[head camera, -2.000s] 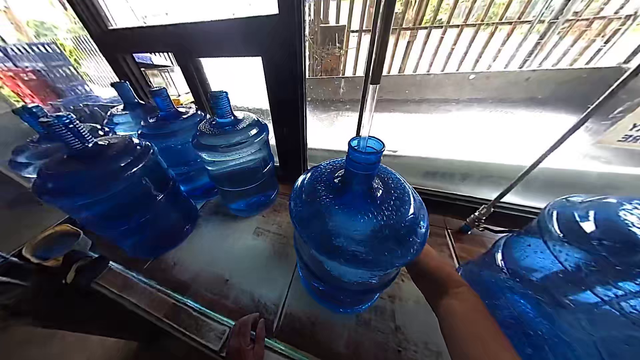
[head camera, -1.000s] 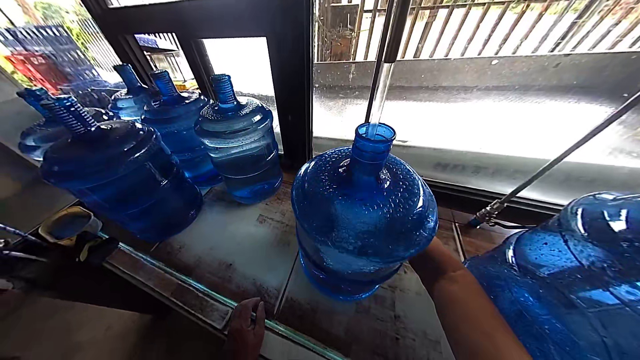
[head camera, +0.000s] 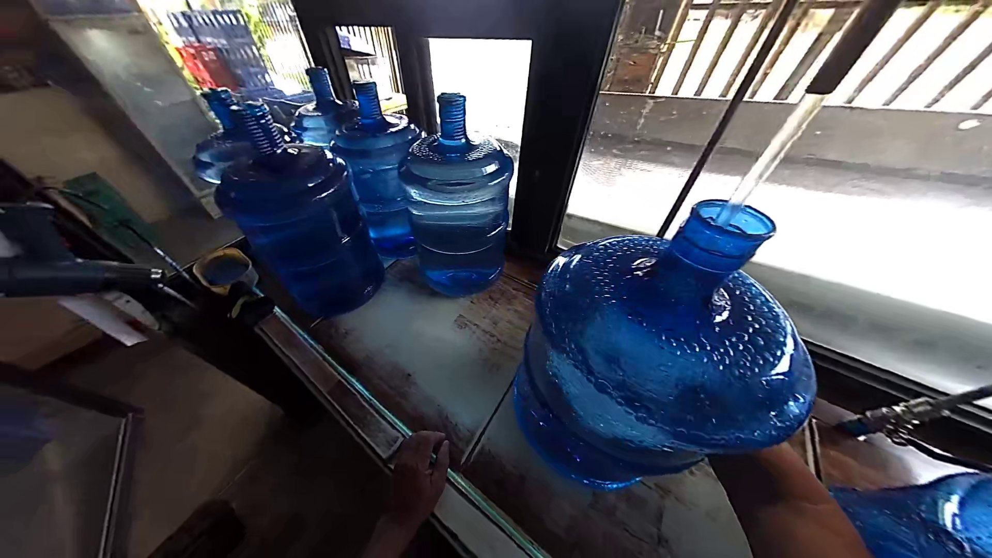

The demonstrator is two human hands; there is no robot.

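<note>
A large blue plastic water jug (head camera: pixel 659 356) stands on the tiled ledge, leaning slightly to the right. Water (head camera: pixel 775 155) pours from a dark pipe (head camera: pixel 852 50) into its uncapped neck. My right hand (head camera: pixel 744 465) is at the jug's lower right side; its fingers are mostly hidden behind the jug, so the grip cannot be told. My left hand (head camera: pixel 421 469) is closed on the glass-edged metal rail (head camera: pixel 364 403) at the front of the ledge, left of the jug.
Several blue jugs (head camera: pixel 457 209) stand on the ledge at the left, near the dark window frame (head camera: pixel 570 116). Another blue jug (head camera: pixel 930 511) is at the lower right, below a hose fitting (head camera: pixel 891 418). A tape roll (head camera: pixel 225 270) lies by the rail's far left end.
The view has swung left and closer. Water keeps running into the jug's neck, and the jug leans more than before. My left hand stays at the rail.
</note>
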